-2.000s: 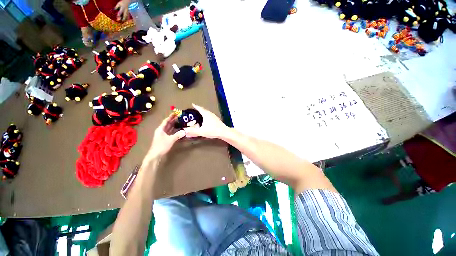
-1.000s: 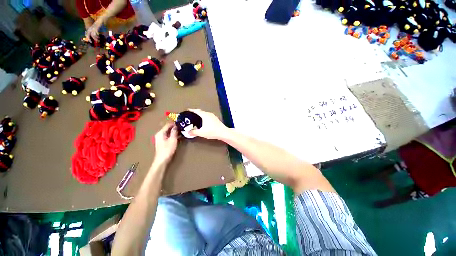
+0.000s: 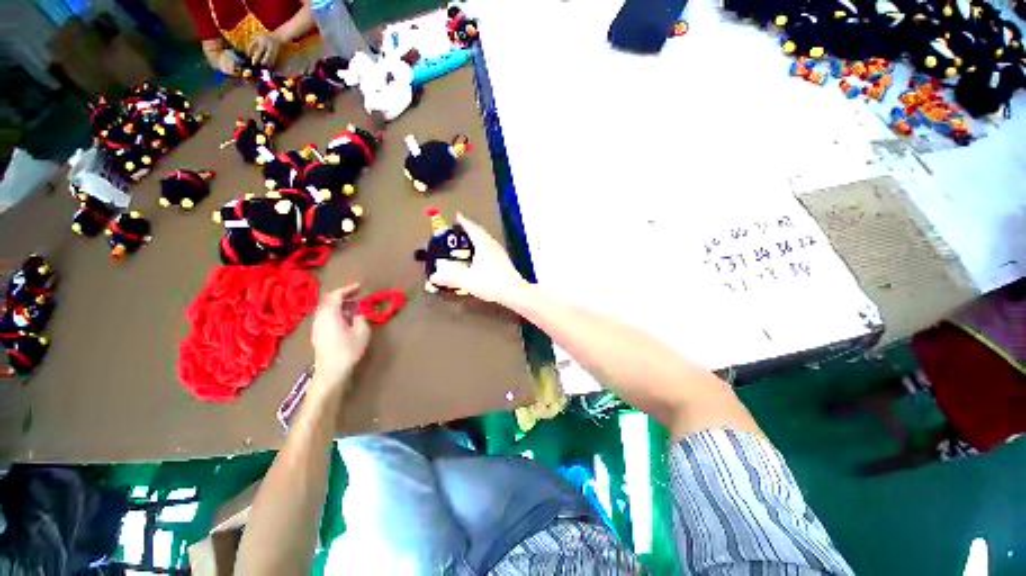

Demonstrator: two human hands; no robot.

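My right hand [image 3: 486, 268] holds a black plush penguin [image 3: 452, 245] upright over the brown table, with a small yellow and red party hat on its head. No red band shows on it. My left hand [image 3: 341, 333] is to its left, and a red scarf loop [image 3: 383, 305] extends from its fingertips towards the penguin, not touching it. The red scarf pile [image 3: 242, 326] lies left of my left hand. Another black penguin without a visible red band [image 3: 432, 162] lies beyond the held one.
Finished penguins [image 3: 273, 222] lie beyond the scarf pile. Thread snips [image 3: 295, 398] lie near the front edge, partly behind my left forearm. The white table [image 3: 630, 225] on the right bears a handwritten sheet, cardboard [image 3: 889, 248] and a black penguin heap [image 3: 923, 39]. A person [image 3: 253, 28] sits opposite.
The held penguin has turned upright and moved slightly right and away. My left hand has moved left from it, and a red loop now shows at its fingers. The opposite person's hands have drawn back.
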